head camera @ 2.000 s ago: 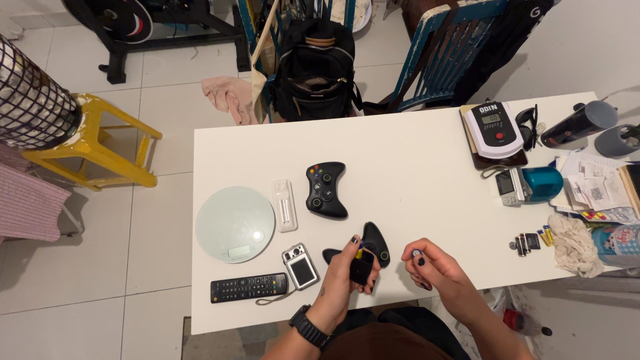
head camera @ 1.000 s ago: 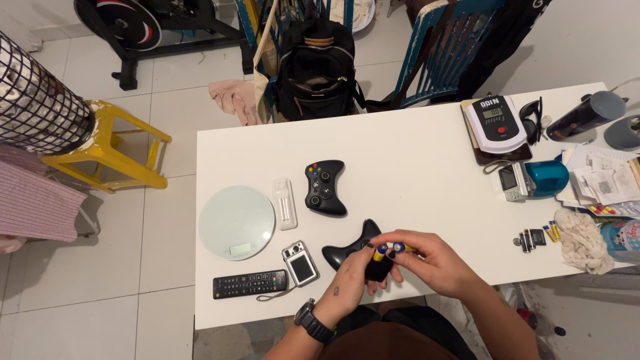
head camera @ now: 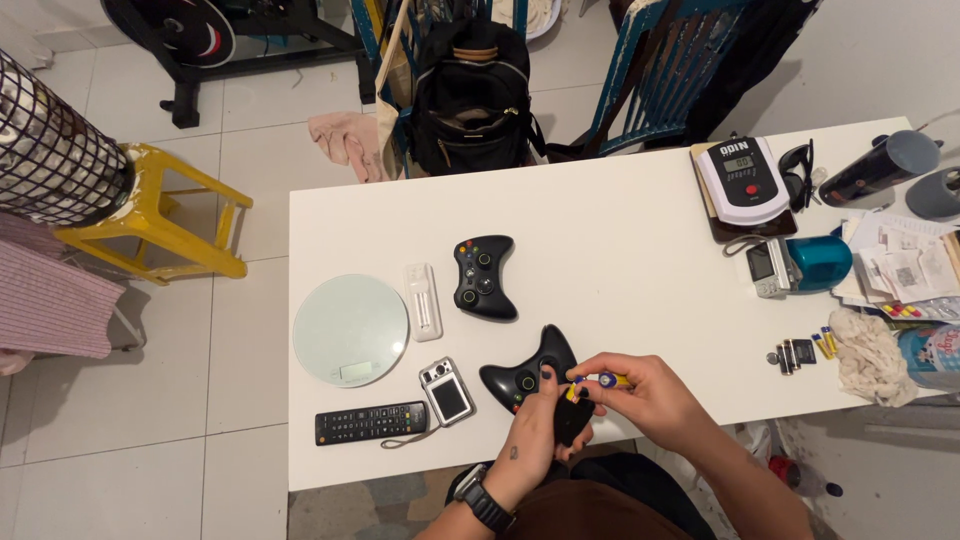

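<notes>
My left hand (head camera: pixel 534 427) holds a small black case (head camera: pixel 572 420), probably a controller's battery pack, with a yellow-and-blue battery (head camera: pixel 572 391) at its upper end. The fingers of my right hand (head camera: pixel 645 394) grip another yellow-and-blue battery (head camera: pixel 613 380) and touch the case's upper end. Just behind both hands lies a black game controller (head camera: pixel 534 365), partly covered by them. A second black game controller (head camera: pixel 485 277) rests farther back on the white table (head camera: pixel 622 247).
On the left are a round glass scale (head camera: pixel 350 322), white plastic device (head camera: pixel 424 301), compact camera (head camera: pixel 448 393) and remote control (head camera: pixel 371 423). At right are a device marked Odin (head camera: pixel 745 180), another camera (head camera: pixel 768 266), loose batteries (head camera: pixel 787 356), a cloth (head camera: pixel 870 356) and a dark tumbler (head camera: pixel 877 169).
My right hand, apart from the left two seconds ago, has come over to it and now touches the black case. The nearer controller shows more to the left of my hands than one second ago.
</notes>
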